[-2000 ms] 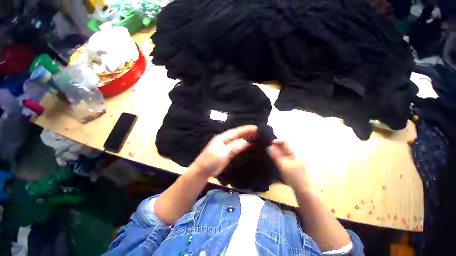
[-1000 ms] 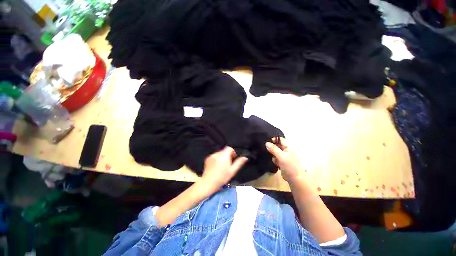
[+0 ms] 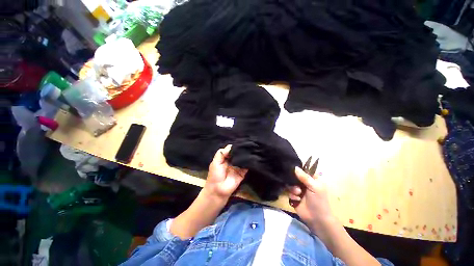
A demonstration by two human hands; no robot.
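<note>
A black garment (image 3: 265,165) is bunched between my hands at the table's near edge. My left hand (image 3: 224,175) holds its left end between thumb and fingers, palm turned up. My right hand (image 3: 311,195) pinches its right end and also holds thread snips (image 3: 311,165), whose two pointed blades stick out apart beyond the fingers. Another folded black garment (image 3: 200,137) with a white label (image 3: 225,121) lies just behind; where the two pieces part is hard to tell.
A large black garment pile (image 3: 312,47) covers the table's far side. A smartphone (image 3: 130,143), a crumpled clear bag (image 3: 92,106) and a red round tin (image 3: 136,85) with white material lie at the left. Dark sparkly fabric (image 3: 461,143) hangs at the right.
The snips' blades now show at my right hand. The garment is raised and stretched between my hands, and my left hand has turned palm up. The view has shifted.
</note>
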